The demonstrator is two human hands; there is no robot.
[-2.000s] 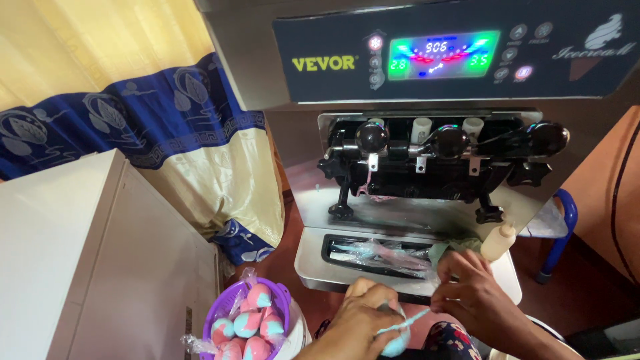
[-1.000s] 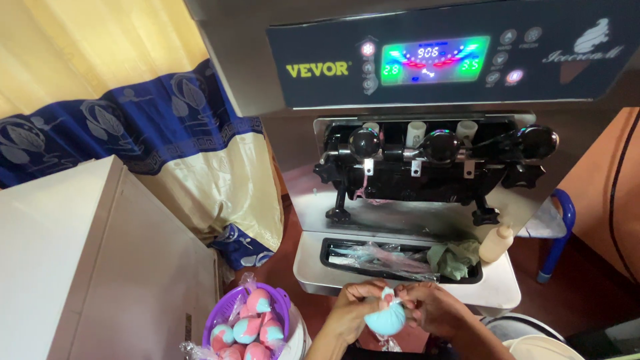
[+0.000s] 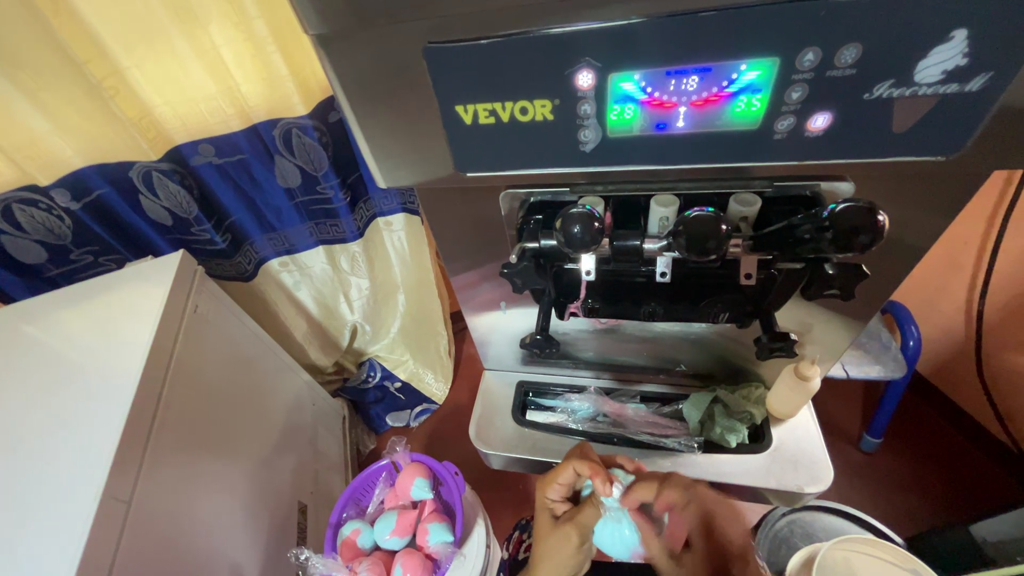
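A small clear plastic bag filled with light blue and some pink soft ice cream (image 3: 616,528) is between my hands, below the machine's drip tray. My left hand (image 3: 564,508) pinches the gathered neck of the bag from the left. On the right side, my right hand (image 3: 680,520) has its fingers at the same neck and along the bag; it is partly blurred. Behind them stands a VEVOR soft-serve ice cream machine (image 3: 672,344) with three black-knobbed levers. Similar pink and blue filled bags (image 3: 396,528) lie in a purple plastic basket (image 3: 458,490) to the left.
The drip tray (image 3: 496,436) holds plastic bags (image 3: 616,416) and a crumpled green bag (image 3: 728,412), beside a cream squeeze bottle (image 3: 794,390). Buckets (image 3: 856,556) stand at lower right, a blue-legged stool (image 3: 904,352) behind. A white appliance or cabinet (image 3: 232,416) stands left, near a curtain (image 3: 304,168).
Two seconds ago my hands were apart, with a light blue strand between them; now they are together at the bag's neck. The number on the machine's display has changed.
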